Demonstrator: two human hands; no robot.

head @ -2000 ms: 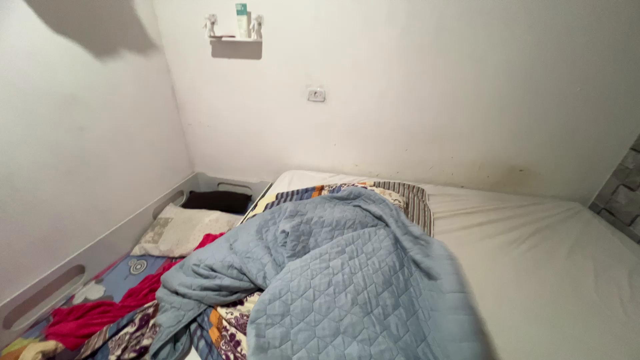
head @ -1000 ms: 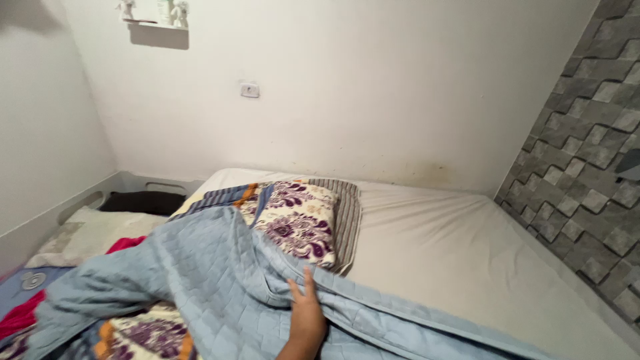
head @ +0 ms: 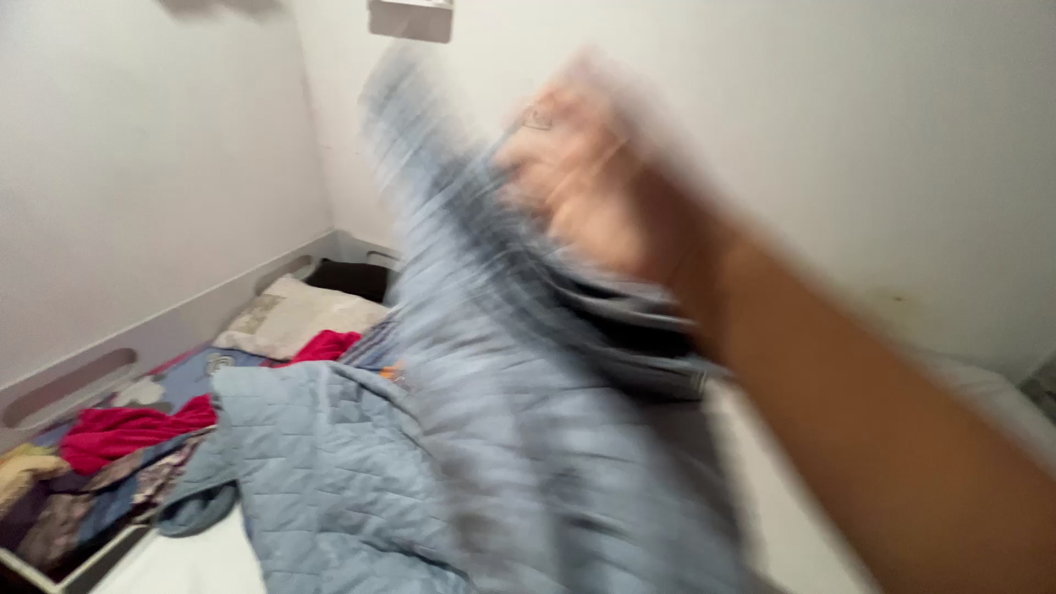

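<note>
A light blue quilted bedspread [head: 330,462] is partly lifted, its raised part blurred by motion in the middle of the view. My right hand [head: 586,173], also blurred, is up against the lifted cloth, its forearm reaching in from the lower right. Whether the fingers are closed on the cloth cannot be made out. The left part of the bedspread hangs over white bedding, with one edge curled near the smaller bed. I do not see my left hand.
At the left, a low bed with a pale side rail [head: 148,351] holds a cream pillow [head: 297,318], a black pillow [head: 351,279] and a red cloth [head: 132,433]. Behind are white walls and a small shelf [head: 411,21].
My right hand has risen from the bedspread, where it lay one second ago, and part of the bedspread is now up in the air. The patterned pillow is now mostly hidden.
</note>
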